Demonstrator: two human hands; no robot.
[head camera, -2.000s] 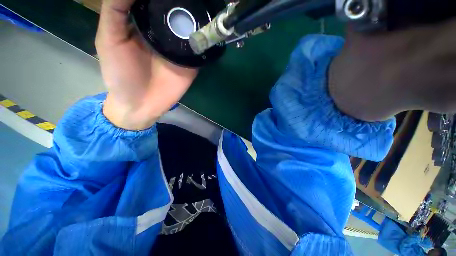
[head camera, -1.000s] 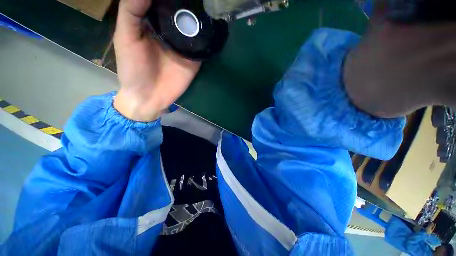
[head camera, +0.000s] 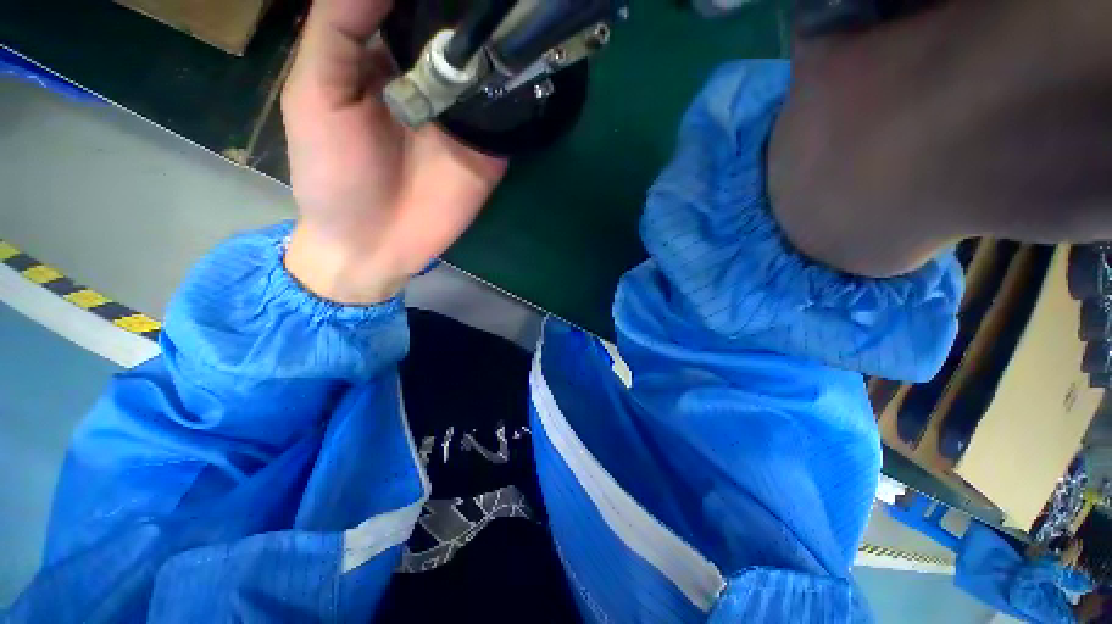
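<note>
My bare left hand (head camera: 366, 159) holds a round black housing (head camera: 531, 116) at the top of the view, with the palm under its rim. The electric screwdriver's front end (head camera: 494, 55) lies across the housing and hides its pale centre. A whitish and metal air fitting (head camera: 429, 83) sticks out beside the tool. My right forearm reaches in from the right; the right hand is cut off by the top edge, so its fingers cannot be seen. Whether the tool tip touches the housing cannot be told.
The green bench top (head camera: 555, 232) runs diagonally under both arms. A cardboard piece (head camera: 207, 15) is at the upper left. Cardboard layers with black parts (head camera: 1018, 390) stand at the right. A person's blue sleeve (head camera: 1006, 573) shows at the lower right.
The screwdriver has swung left and down over the housing, covering its pale centre, which showed a second ago. The right forearm has shifted left. The left hand still holds the housing, slightly farther right.
</note>
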